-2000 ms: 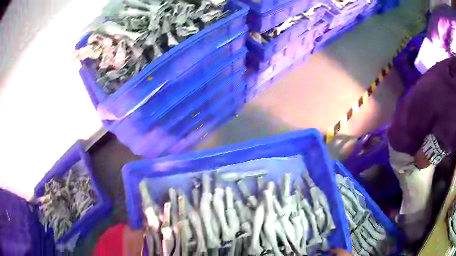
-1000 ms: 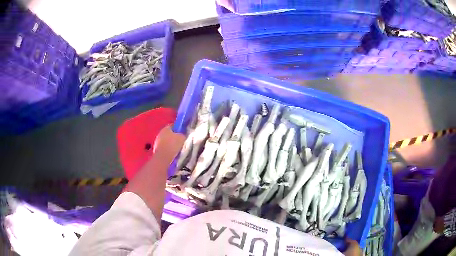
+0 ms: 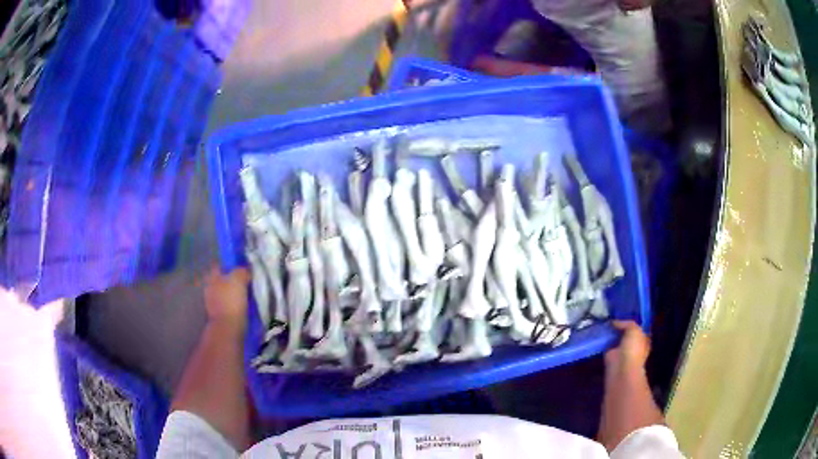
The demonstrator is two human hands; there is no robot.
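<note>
A blue plastic crate (image 3: 422,106) is held in front of my body, slightly tilted in view. Inside, many pale moulded legs (image 3: 386,238) lie side by side, with dark straps at several feet along the near side. My left hand (image 3: 227,296) grips the crate's left wall near its lower part. My right hand (image 3: 630,342) grips the near right corner. The fingers of both hands are partly hidden by the crate.
Stacked blue crates (image 3: 108,152) stand at the left. A small crate of pale parts (image 3: 106,408) is at lower left. A curved-looking table edge (image 3: 749,269) runs down the right, with several legs (image 3: 780,85) on it. Another person's pale clothing (image 3: 619,45) shows beyond the crate.
The view has swung to the right. The held crate now appears more level, and my right hand has come fully into view. The red stool has left the view and the table has appeared.
</note>
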